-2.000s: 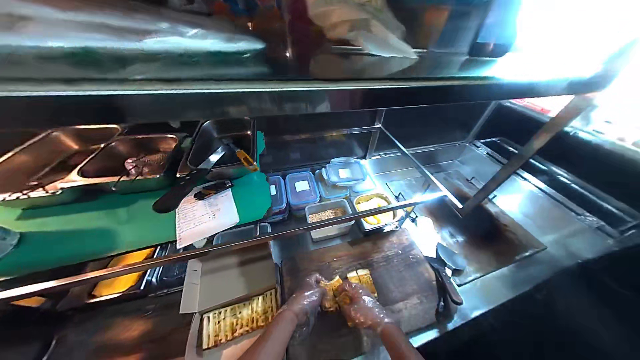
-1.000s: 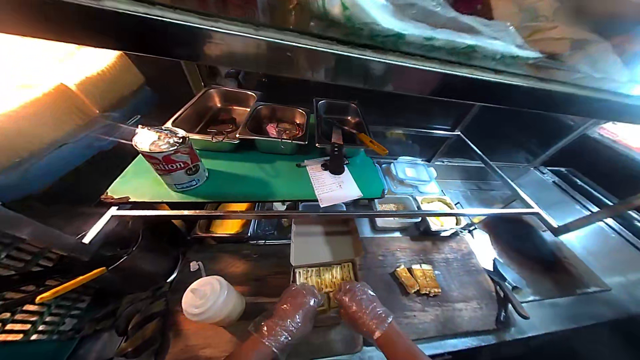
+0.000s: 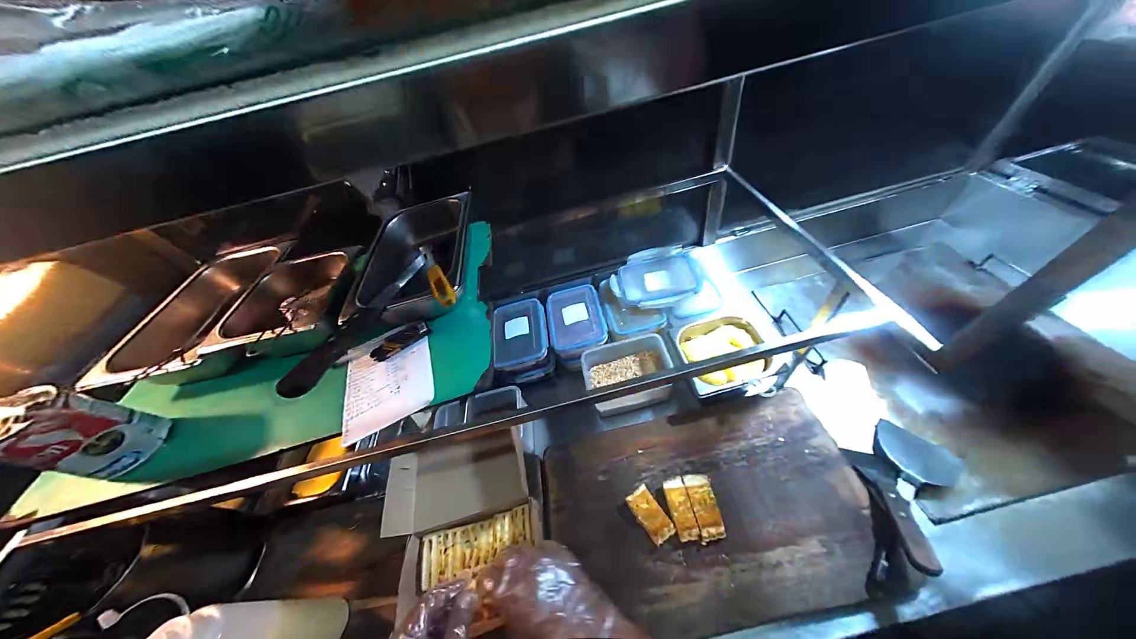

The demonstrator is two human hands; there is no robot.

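A cardboard box stands with its lid up, holding a row of browned food strips. My left hand, in a clear plastic glove, is low at the box's near end, only partly in view. Beside it my right hand, gloved too, reaches over the box's near right part; its fingers are hidden, with a bit of browned food showing between the hands. Whether either hand grips a strip cannot be told. To the right, several cut food pieces lie on a dark wooden cutting board, one slightly apart from the others.
Behind the board are a tub of brown crumbs, a tub of yellow food and lidded plastic containers. A spatula lies at the right. Metal pans and a written paper rest on the green shelf. A metal rail crosses above.
Two seconds ago both hands were at the food pieces on the board; one second ago they were at the box, where they remain. The view has swung left, then back right.
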